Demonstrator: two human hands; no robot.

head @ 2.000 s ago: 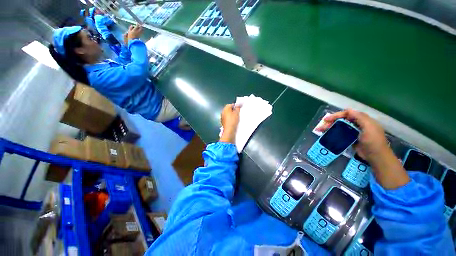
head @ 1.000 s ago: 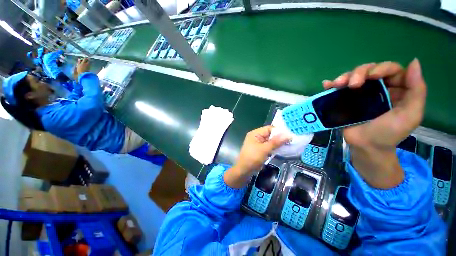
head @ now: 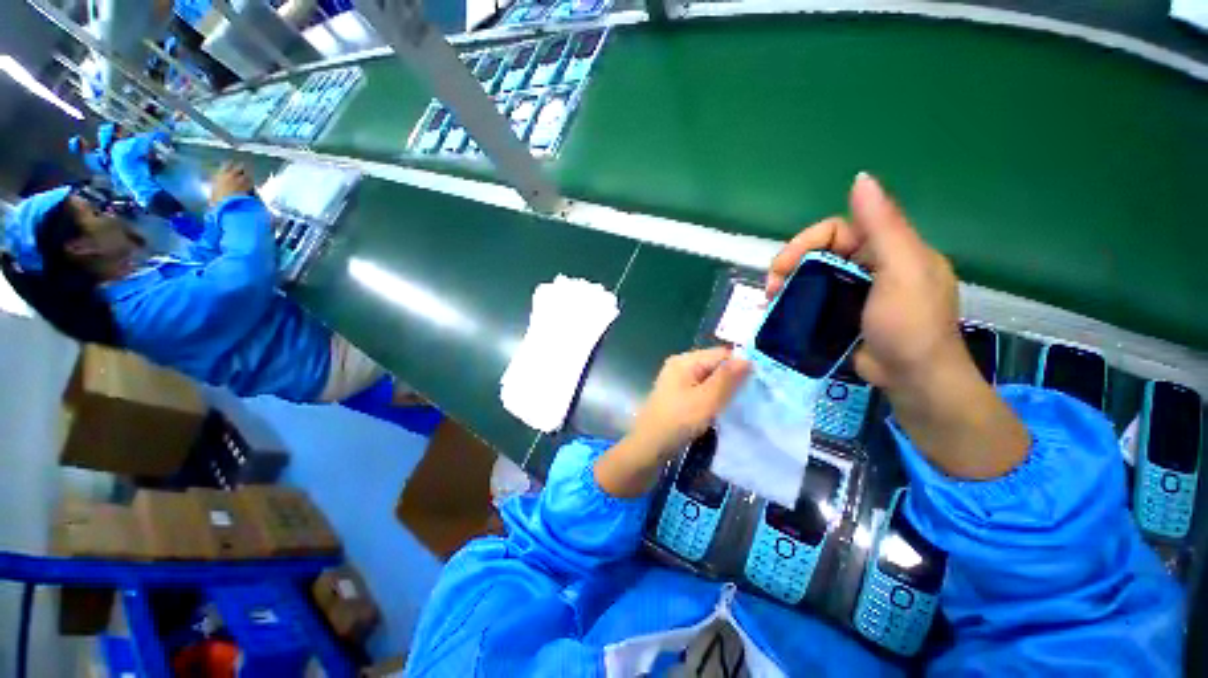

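Observation:
My right hand [head: 901, 298] holds a light blue phone [head: 811, 318] by its sides, screen facing up. The phone's lower keypad end is inside a whitish translucent sleeve [head: 764, 431]. My left hand [head: 692, 400] pinches the sleeve near its opening, at the phone's left edge. Below them is a clear plastic tray [head: 722, 554] with several light blue phones in its pockets. A white label or slip [head: 742, 313] lies at the tray's upper left corner. A stack of empty sleeves [head: 559, 351] lies on the bench left of the tray.
The green conveyor belt [head: 848, 133] runs beyond the bench and carries a tray of phones [head: 510, 93]. A metal upright [head: 457, 99] stands at the belt's pale edge. A person in blue [head: 199, 285] works at the left. Cardboard boxes [head: 126, 417] and a blue rack [head: 172, 572] are at lower left.
My left hand left the sleeve stack with one sleeve. My right hand brought the phone from the tray, and the phone has since turned more upright, its lower end now in the sleeve.

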